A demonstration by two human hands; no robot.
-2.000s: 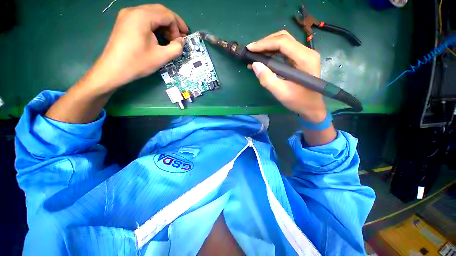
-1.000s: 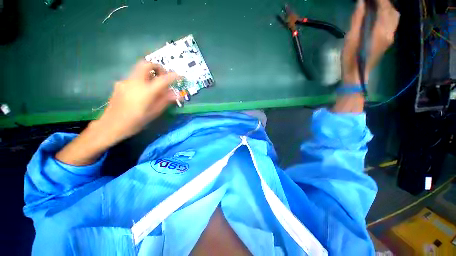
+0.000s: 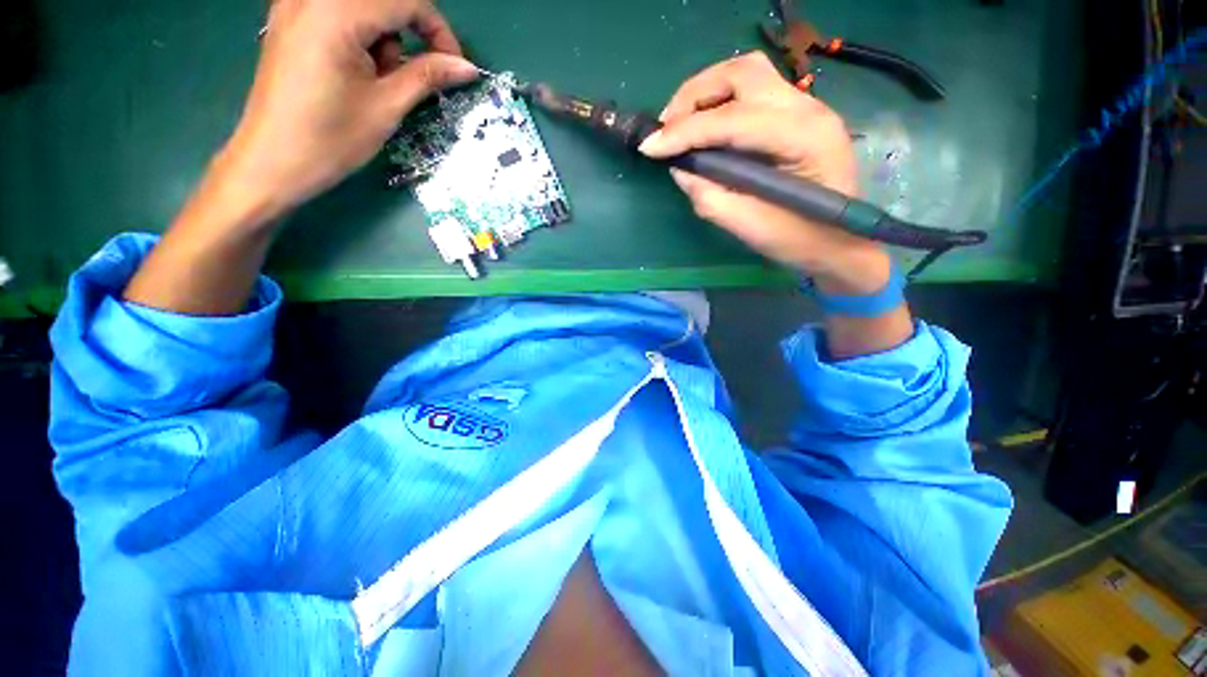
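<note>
A circuit board (image 3: 496, 159) lies tilted on the green mat, its chip-crowded face up, with white and yellow connectors at its lower edge. My left hand (image 3: 351, 99) is at its upper left, thumb and finger pinched on a thin pale strand, likely solder wire (image 3: 483, 73), that reaches the board's top corner. My right hand (image 3: 768, 165) holds the soldering iron (image 3: 781, 185) like a pen. The iron's tip points left at the board's top corner, close to the strand's end; whether they touch is too small to tell.
Side cutters (image 3: 847, 53) with orange-red and black handles lie open beyond my right hand. A blue strap is on my right wrist, and a coiled blue cord (image 3: 1112, 119) runs at the far right. The green mat edge (image 3: 596, 280) is near my coat. A yellow box (image 3: 1105, 622) is low at right.
My right hand with the iron went to the far upper right and is now back at the board. My left hand moved from the board's lower left up to its top edge.
</note>
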